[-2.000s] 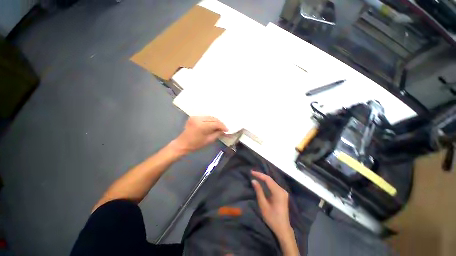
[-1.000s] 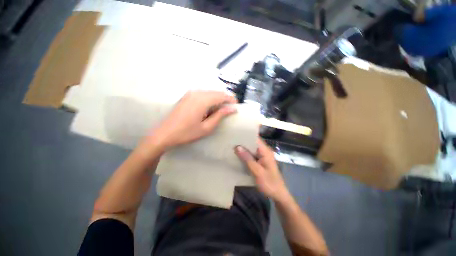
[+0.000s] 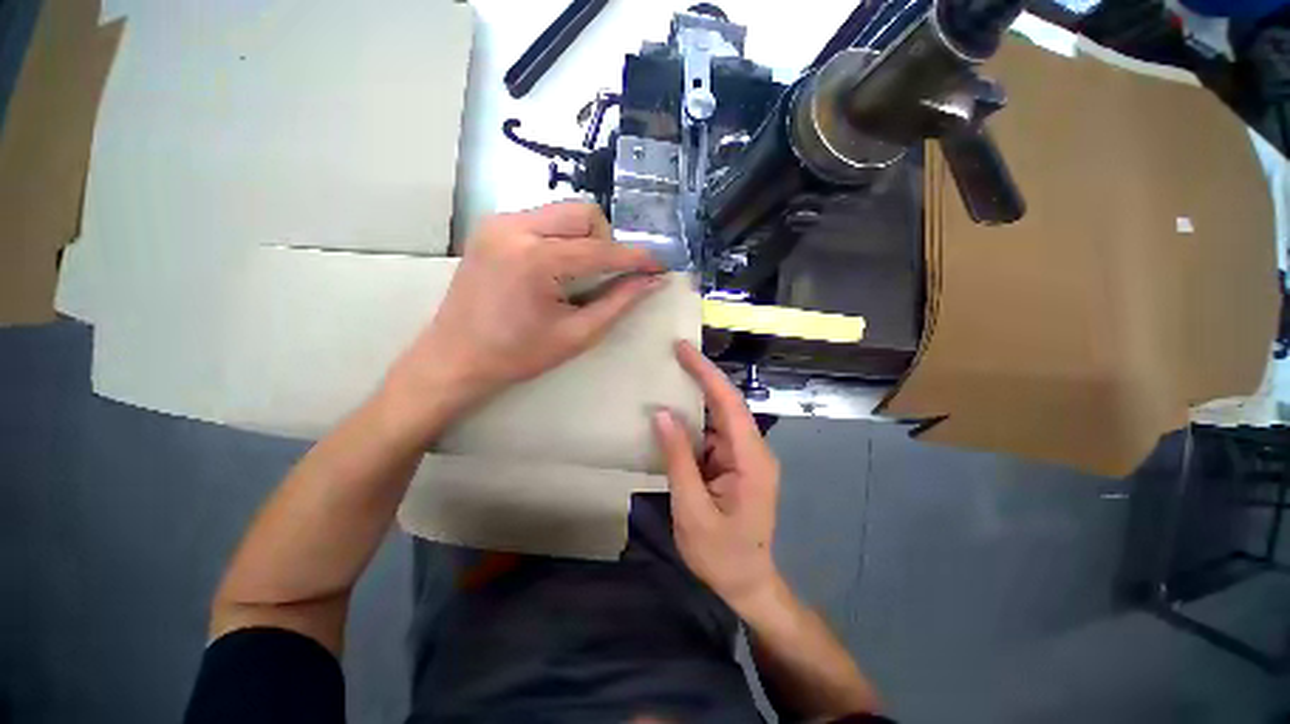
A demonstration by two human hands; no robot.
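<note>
A beige panel [image 3: 566,410] with notched corners lies in front of the skiving machine [image 3: 658,156], its upper right corner at the metal feed area. My left hand [image 3: 531,290] presses on the panel, fingertips at its edge close to the metal foot. My right hand [image 3: 722,488] holds the panel's right edge, thumb on top and the other fingers partly hidden. The yellow strip [image 3: 785,321] is just right of the panel's corner. The panel's left part overlaps the left stack of beige panels [image 3: 283,127]; where one ends is hard to tell.
A stack of brown panels [image 3: 1089,255] lies right of the machine. A brown panel [image 3: 57,156] shows at the far left. A dark pen-like stick [image 3: 556,45] lies behind the machine's left side. A dark lever [image 3: 980,173] juts from the post. A metal stand [image 3: 1203,608] is at lower right.
My left hand has picked up a beige panel from the left and brought it to the machine. My right hand, empty at first, now holds its right edge. The view has moved right and closer.
</note>
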